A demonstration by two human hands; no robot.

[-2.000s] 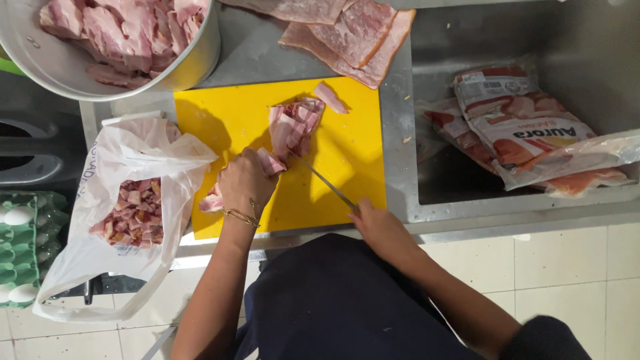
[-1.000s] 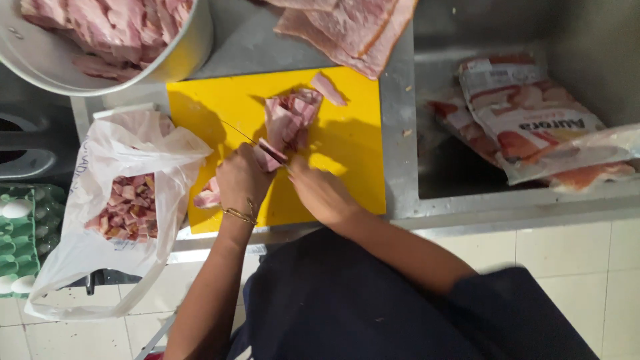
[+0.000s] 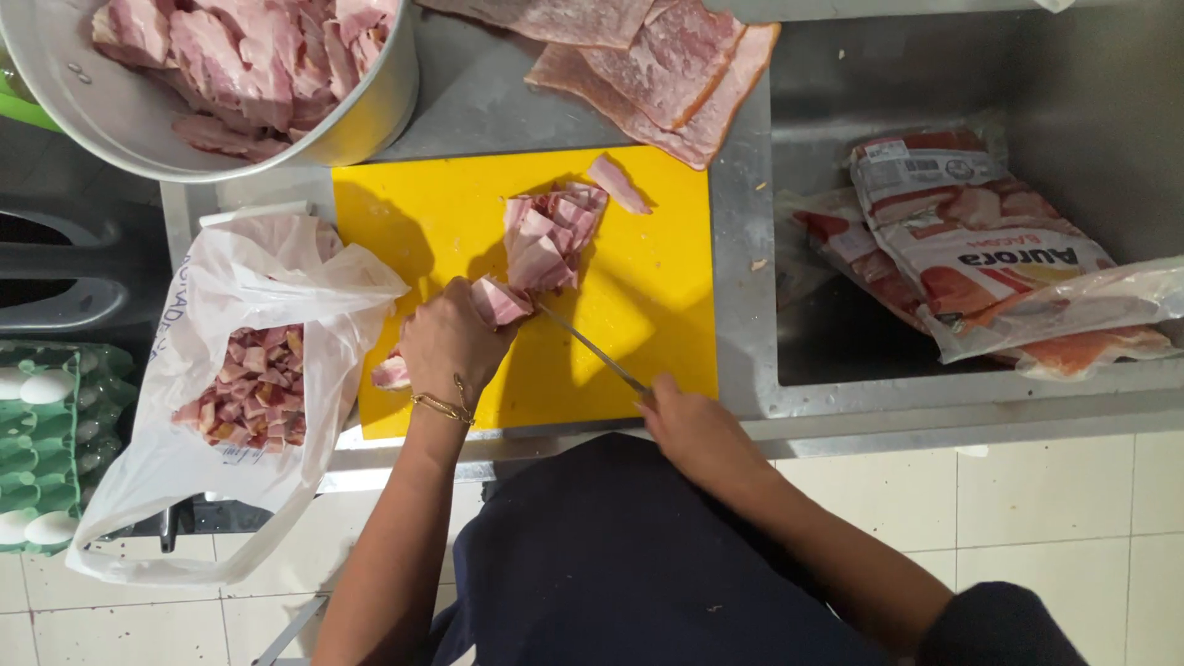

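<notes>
My left hand [image 3: 455,340] presses a folded strip of bacon [image 3: 499,302] onto the yellow cutting board [image 3: 647,342]; an end of meat shows left of the wrist. In my right hand [image 3: 700,433] is the handle of a knife [image 3: 597,350], its blade slanting up and left to the cut end of the strip. Cut bacon pieces [image 3: 548,239] lie heaped just beyond the blade, with a loose piece [image 3: 620,184] near the board's far edge. Beside the board on the left, a white plastic bag [image 3: 338,347] holds diced bacon [image 3: 254,384].
A metal pot [image 3: 393,106] of bacon pieces stands at the back left. Bacon slabs [image 3: 684,74] lie behind the board, partly over its edge. The steel sink [image 3: 925,74] on the right holds bacon packages [image 3: 980,222]. Green egg trays [image 3: 42,444] sit far left.
Between two seconds and one second ago, my right hand moved left close to my left hand; now it is back to the right with the knife. My left hand stays on the strip.
</notes>
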